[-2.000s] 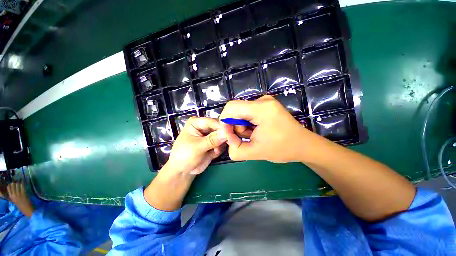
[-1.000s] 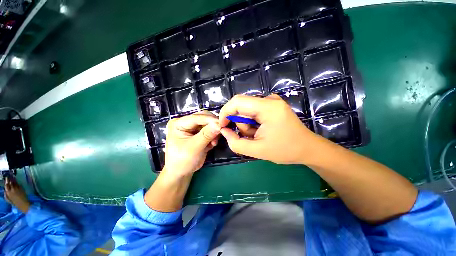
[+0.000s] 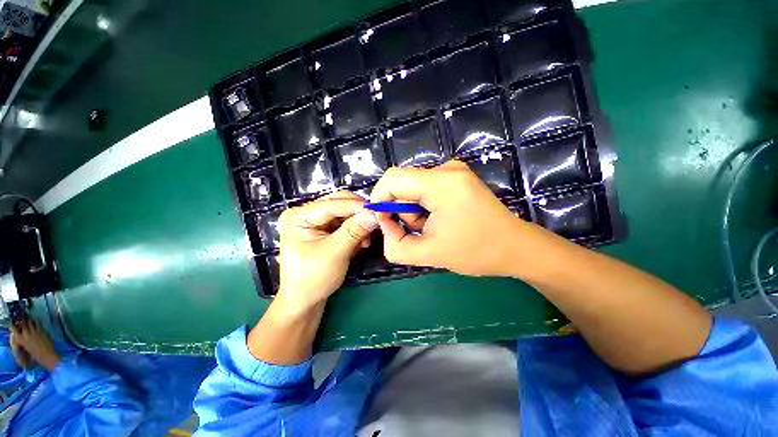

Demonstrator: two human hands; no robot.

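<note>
A slim blue tool lies across the fingers of my right hand, its tip pointing left. My left hand is at the left, its thumb and forefinger pinched together against my right fingertips. Whatever the left fingertips pinch is too small or hidden to tell. Both hands are over the near part of a glossy black blister tray with square pockets. Small dark units with pale detail sit in pockets of the left column. Tiny white parts lie on ribs and in pockets.
The tray lies on a green bench surface with a white strip behind it. Black equipment stands at the left. Clear tubing curves at the right. Another person's hands and blue sleeves show at the lower left.
My left hand has shifted slightly left and its fingers have closed up since the oldest frame. The blue tool has tilted slightly between frames. The other person's hands have moved.
</note>
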